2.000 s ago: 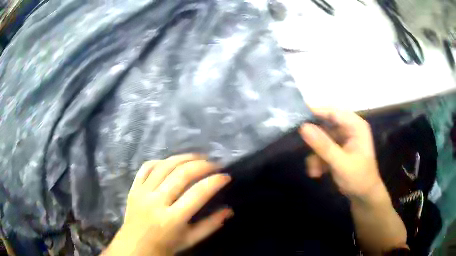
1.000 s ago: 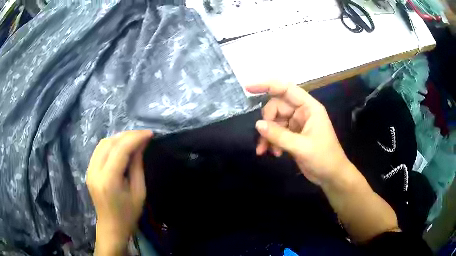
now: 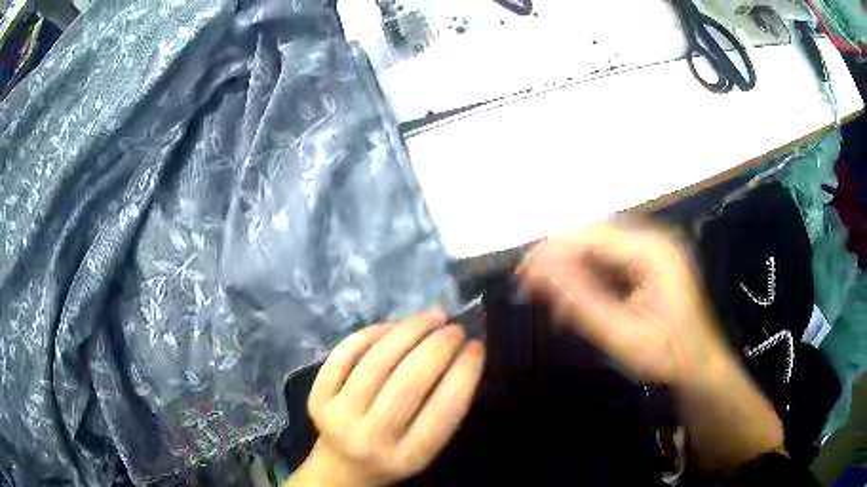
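The grey-blue shell fabric with a pale leaf print [image 3: 314,219] lies in folds over the left side and the table's edge. A black fabric panel [image 3: 542,380] lies below it toward my lap. My left hand [image 3: 399,395] rests with its fingers closed on the fabric's lower corner, where the print meets the black. My right hand [image 3: 618,295] is blurred, with its fingertips bunched at a dark strip along the black panel's upper edge. What lies between the right fingertips is too blurred to tell fully.
The white sewing table [image 3: 551,162] has a brown edge and a dark seam line. Black scissors [image 3: 718,52] lie at its upper right, beside a dark slim tool [image 3: 811,49]. Black cloth with pale stitching [image 3: 761,285] and teal fabric [image 3: 841,323] are at the right.
My left hand has moved right along the fabric edge, close to my right hand. My right hand has moved down and its fingers have drawn together. The table shows lower in the view.
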